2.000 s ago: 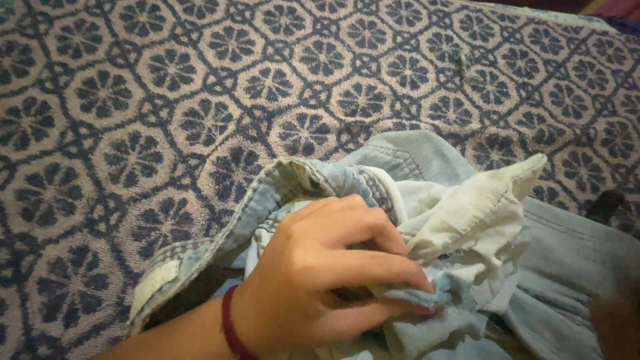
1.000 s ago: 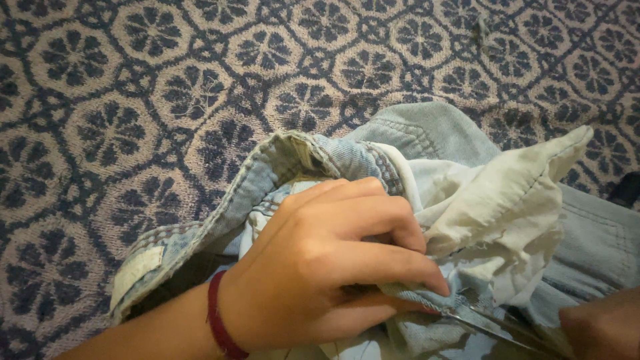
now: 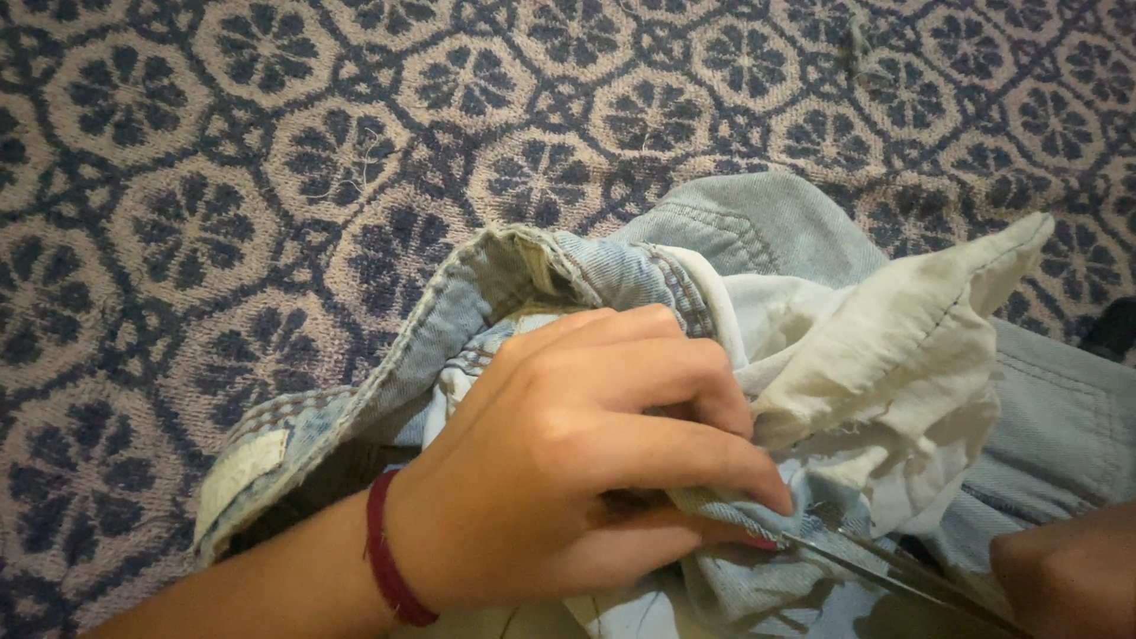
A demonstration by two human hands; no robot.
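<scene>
Light blue denim jeans (image 3: 754,217) lie bunched, their waistband (image 3: 399,364) curving up on the left and a cream cloth pocket bag (image 3: 896,346) turned outward at the right. My left hand (image 3: 586,453), a dark red cord around its wrist, pinches a fold of the denim between thumb and fingers. At the lower right edge is part of my right hand (image 3: 1069,564), with metal scissors (image 3: 896,577) at it. The parted blades reach the denim just beside my left fingertips. The scissors' handles are hidden or out of frame.
A patterned blue and beige woven cloth (image 3: 337,169) lies under the jeans. Loose pale threads (image 3: 364,164) rest on it, with a small tuft of fibre (image 3: 856,49) farther back. A dark object (image 3: 1114,328) shows at the right edge, partly cut off.
Two seconds ago no scissors were visible; one second ago the blades were at the denim by my left fingers, and now they look more widely parted. My left hand keeps its pinch.
</scene>
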